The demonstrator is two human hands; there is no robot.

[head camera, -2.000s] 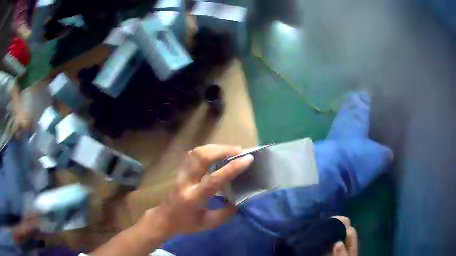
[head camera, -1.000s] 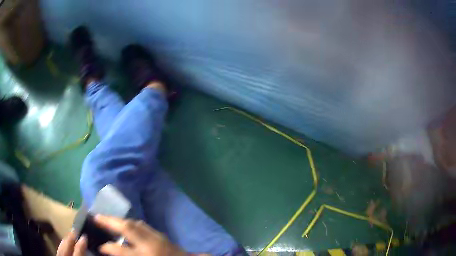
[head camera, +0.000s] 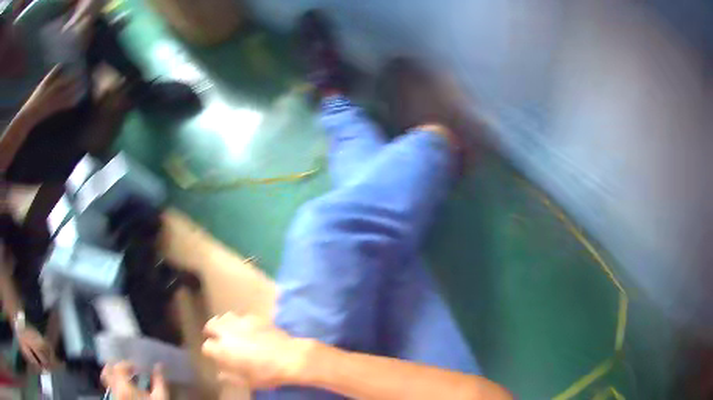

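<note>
The picture is blurred. My right hand (head camera: 249, 349) is at the bottom, its forearm coming in from the lower right. Its fingers are curled at the right end of a pale grey-white carton (head camera: 152, 354); whether they grip anything is unclear. My left hand (head camera: 134, 383), cut off by the bottom edge, has its fingers on the near side of this carton and seems to hold it. Black tubes (head camera: 156, 293) stand in a dark cluster beyond, with pale blue-white cartons (head camera: 95, 267) lying on and beside them.
Brown cardboard (head camera: 223, 269) lies under the goods. My blue-trousered legs (head camera: 367, 234) stretch over the green floor with yellow lines. A blue plastic-covered stack (head camera: 539, 133) rises at the right. Other people's arms (head camera: 35, 109) reach in at the left. A brown object (head camera: 205, 17) is at the top.
The view has swung back left from the legs and blue stack, bringing cartons, tubes and other workers into sight. My right hand has moved off the front of the carton to its right end.
</note>
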